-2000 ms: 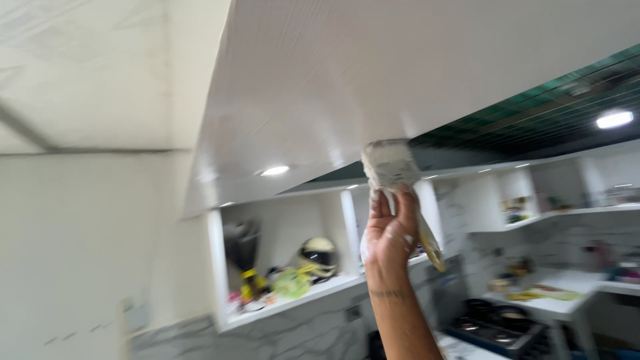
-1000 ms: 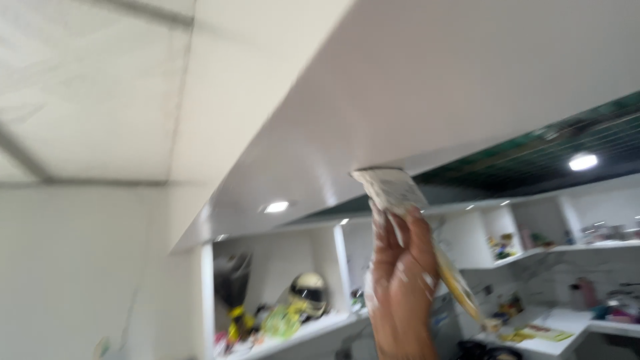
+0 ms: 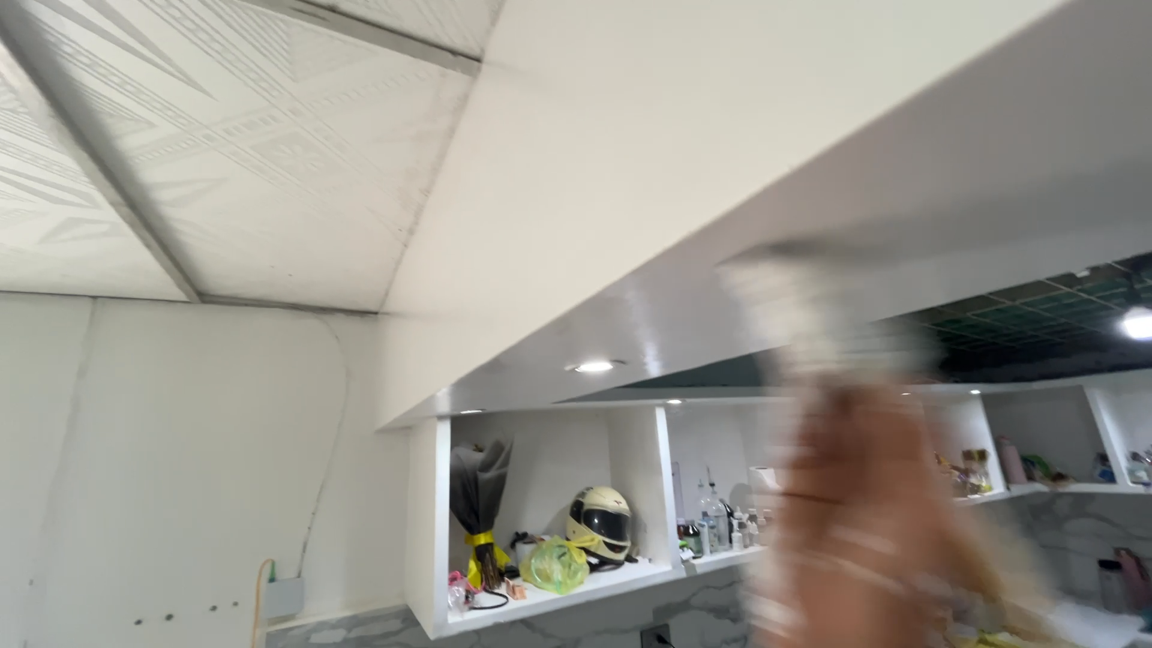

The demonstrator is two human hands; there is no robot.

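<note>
My right hand (image 3: pixel 864 504), blurred by motion and spotted with white paint, is raised at the lower right. It grips a wide, paint-coated paintbrush (image 3: pixel 801 306) near its head, with the handle slanting down behind the hand. The bristle tips meet the grey-looking underside of a painted beam (image 3: pixel 702 270); blur hides the exact contact. Above that underside runs the beam's cream-white side face (image 3: pixel 630 153). My left hand is out of view.
A recessed light (image 3: pixel 594 366) sits in the underside. Below are white open shelves (image 3: pixel 558 598) with a helmet (image 3: pixel 600 522), a wrapped bouquet (image 3: pixel 481 504), a plastic bag (image 3: pixel 555 565) and several bottles (image 3: pixel 715 517). Patterned ceiling panels (image 3: pixel 297 153) are at upper left.
The view has shifted, showing more of the beam's side face and the ceiling panels. The brush remains in my right hand, up at the beam's underside.
</note>
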